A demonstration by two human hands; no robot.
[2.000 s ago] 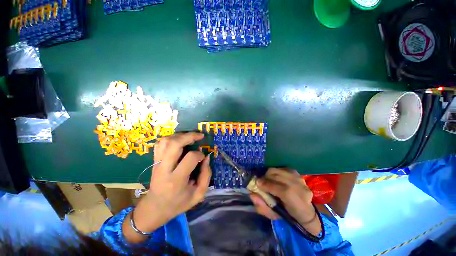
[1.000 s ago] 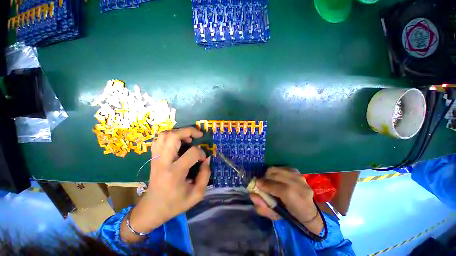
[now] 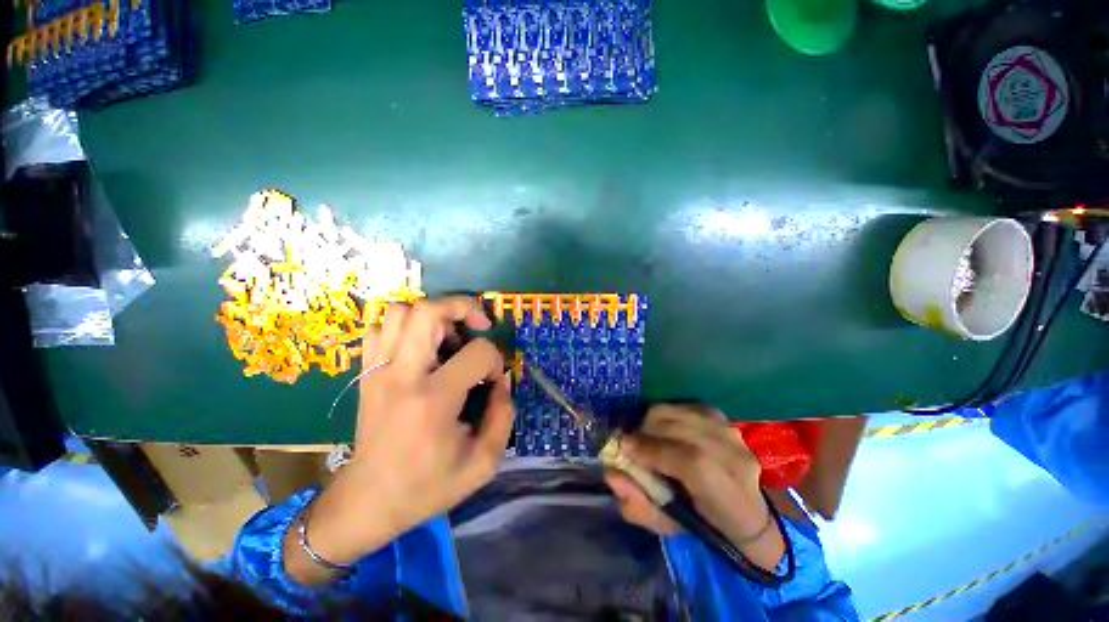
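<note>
The blue PCB panel (image 3: pixel 581 377) lies at the bench edge in front of me, with a row of yellow-orange pieces (image 3: pixel 566 306) along its far edge. My right hand (image 3: pixel 693 468) holds the soldering iron (image 3: pixel 639 471) by its pale grip, its tip near the panel's left edge. My left hand (image 3: pixel 432 407) is at the panel's left side with fingers bent, holding thin solder wire (image 3: pixel 353 382) that curves out to the left. A small yellow-orange piece (image 3: pixel 516 365) shows at the iron's tip, partly hidden by my left fingers. Whether the fingers touch it is unclear.
A heap of loose yellow-orange pieces (image 3: pixel 292 304) lies left of my hands. Bare panels (image 3: pixel 559 55) are stacked at far centre, soldered panels (image 3: pixel 110 61) at far left. The tip-cleaning pot (image 3: pixel 943 277) and fume fan (image 3: pixel 1019 97) are on the right. A plastic bag (image 3: pixel 103 267) is at left.
My left hand has shifted slightly left, and less of the small piece at the iron's tip shows. My right hand and the iron have hardly moved. The view has shifted slightly.
</note>
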